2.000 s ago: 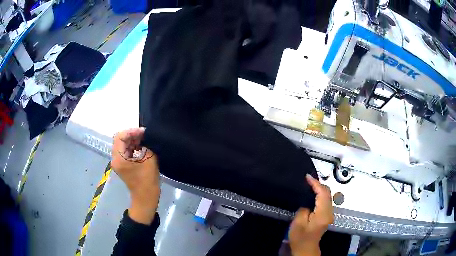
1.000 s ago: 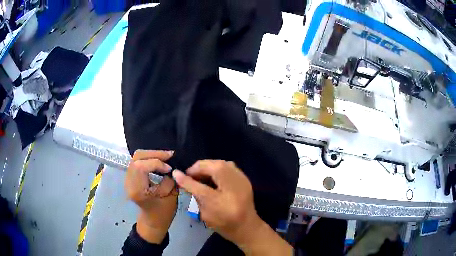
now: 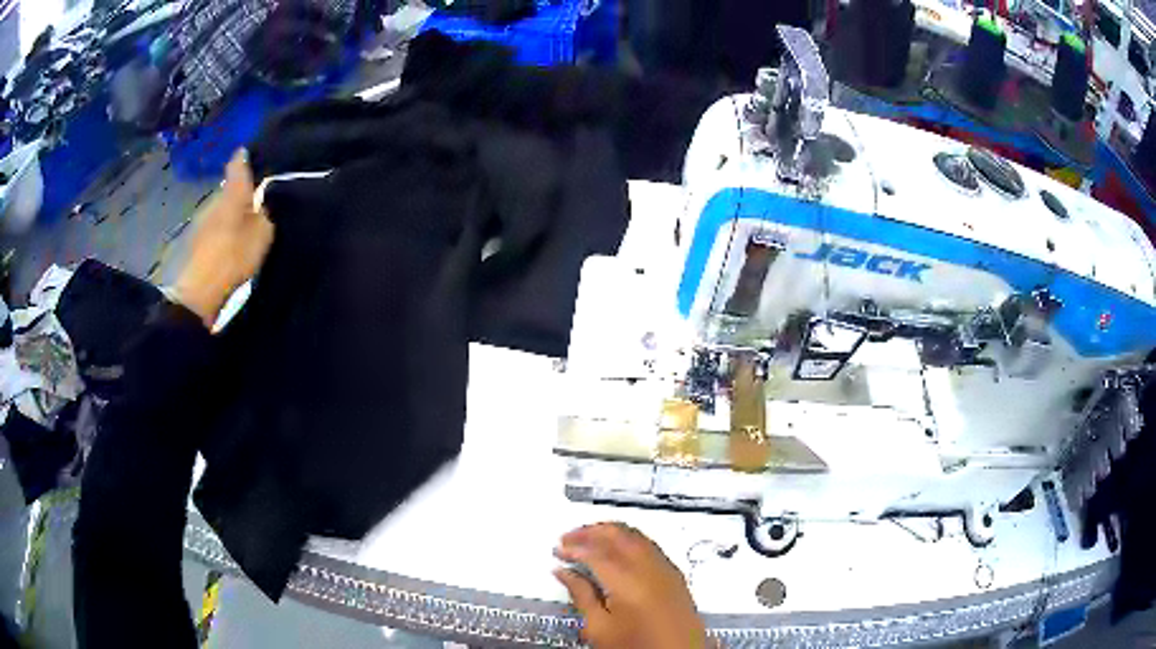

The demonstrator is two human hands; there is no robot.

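The black garment (image 3: 368, 317) lies on the left part of the white table, with a lower corner hanging over the front edge. My left hand (image 3: 231, 247) is at the garment's upper left edge and holds the cloth there, fingertips partly hidden by it. My right hand (image 3: 624, 586) is over the table's front edge, right of the garment and apart from it, with fingers curled. I cannot tell whether it holds something small.
The white JACK sewing machine (image 3: 875, 266) stands at the right, with its needle area (image 3: 712, 380) and tape-covered plate (image 3: 748, 431) facing left. A measuring tape (image 3: 444, 606) runs along the front edge. Cloth piles (image 3: 108, 317) lie on the floor at left.
My left hand has moved up and left to the garment's far edge. My right hand has let go of the cloth and moved right. The garment is shifted up and away, and the view has turned upward.
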